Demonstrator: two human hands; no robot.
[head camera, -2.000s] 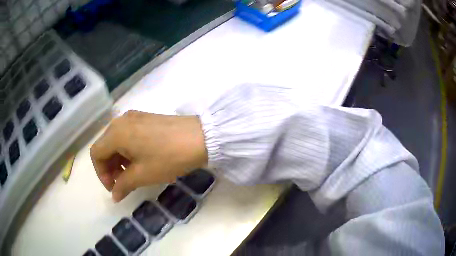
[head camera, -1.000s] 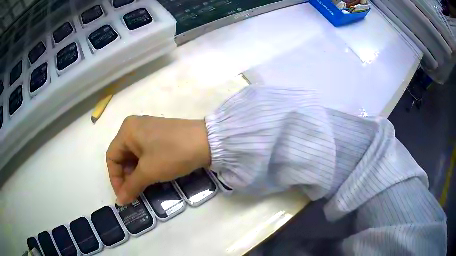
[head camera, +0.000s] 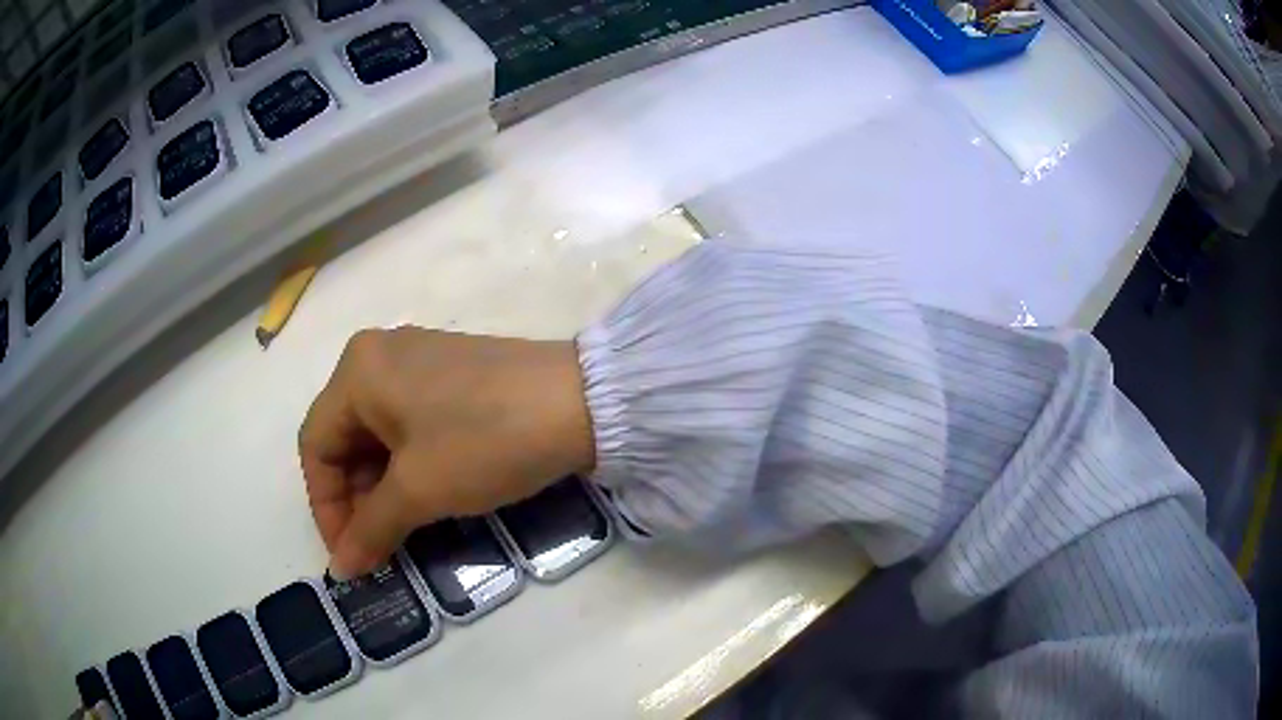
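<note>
A row of dark watch-like units with pale rims (head camera: 236, 661) runs from the lower left edge to under my right cuff. My right hand (head camera: 429, 429) is over the row, palm down, thumb and finger pinched together at the upper left corner of one unit with pale printed text (head camera: 383, 616). They seem to grip the thin printed film on its face; the fingers hide part of it. The units right of it look glossy with white reflections. A small pale tip at the lower left edge may be part of my left hand; it is too cut off to tell.
A white foam tray (head camera: 422, 124) of printed units fills the upper left. A short yellow knife or blade (head camera: 288, 303) lies below it. A green mat (head camera: 591, 40), a blue bin of small items (head camera: 970, 54) and clear sheeting (head camera: 900, 183) lie beyond.
The view has swung since the earliest frame. My right hand has come down from above the bench onto the printed unit's corner; over the last second it has barely moved.
</note>
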